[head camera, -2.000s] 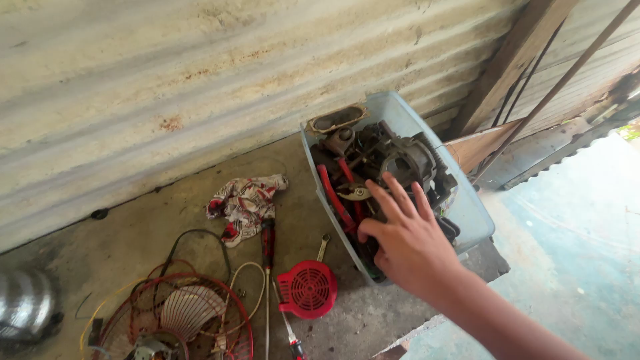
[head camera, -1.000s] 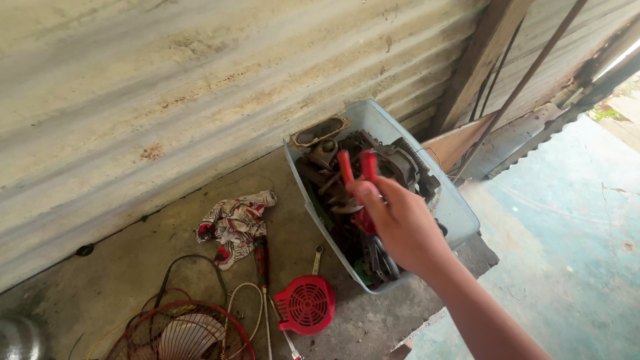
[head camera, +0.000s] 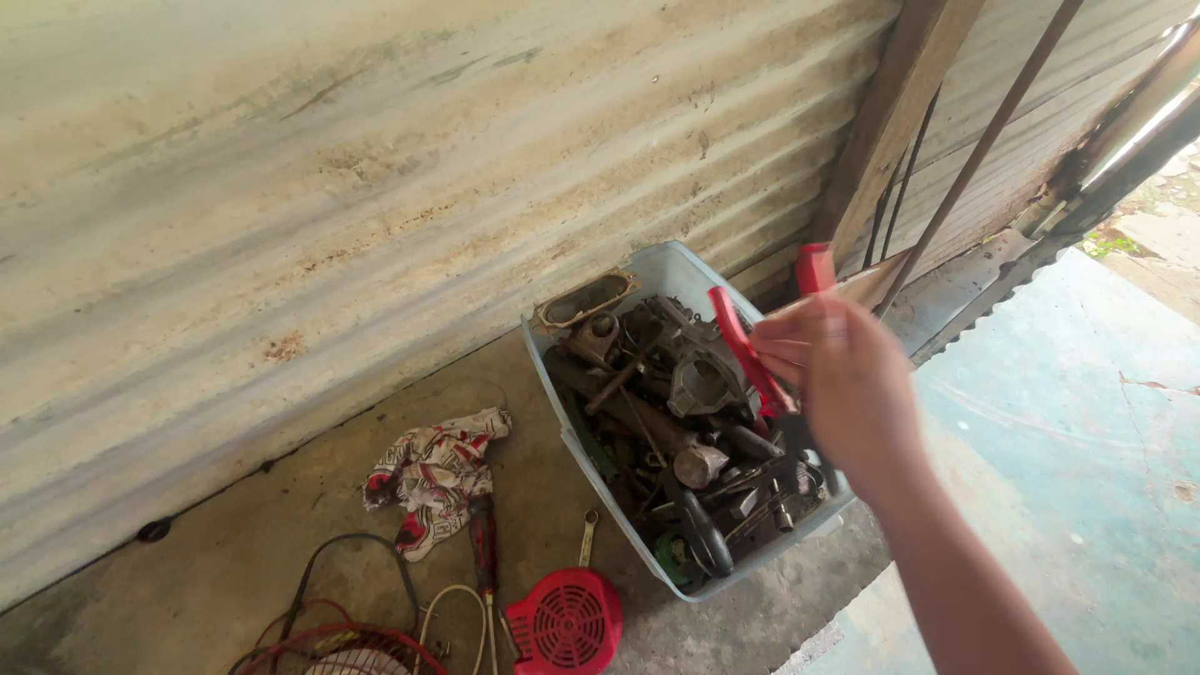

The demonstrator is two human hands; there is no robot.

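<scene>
My right hand [head camera: 839,384], somewhat blurred, holds a red-handled tool [head camera: 745,352], likely pliers, over the right side of a pale blue plastic bin [head camera: 609,511]. Its two handles point upward and its dark head hangs below my fingers. Metal parts fill the bin, among them a grey cast-metal housing [head camera: 701,382], a hammer head [head camera: 698,466] and a black handle [head camera: 698,530]. An oblong metal frame with a gasket-like rim [head camera: 586,298] leans at the bin's back left corner. My left hand is out of view.
A patterned rag [head camera: 441,469], a red-and-black handled screwdriver [head camera: 483,544], a wrench [head camera: 589,539] and a round red plastic cover [head camera: 567,623] lie left of the bin. Fan guard wires [head camera: 347,647] are at the bottom. A corrugated metal wall [head camera: 422,234] and a wooden post [head camera: 891,122] stand behind.
My right hand reached open over the bin two seconds ago, then took hold of the red-handled tool. It has since moved to the bin's right side with the tool.
</scene>
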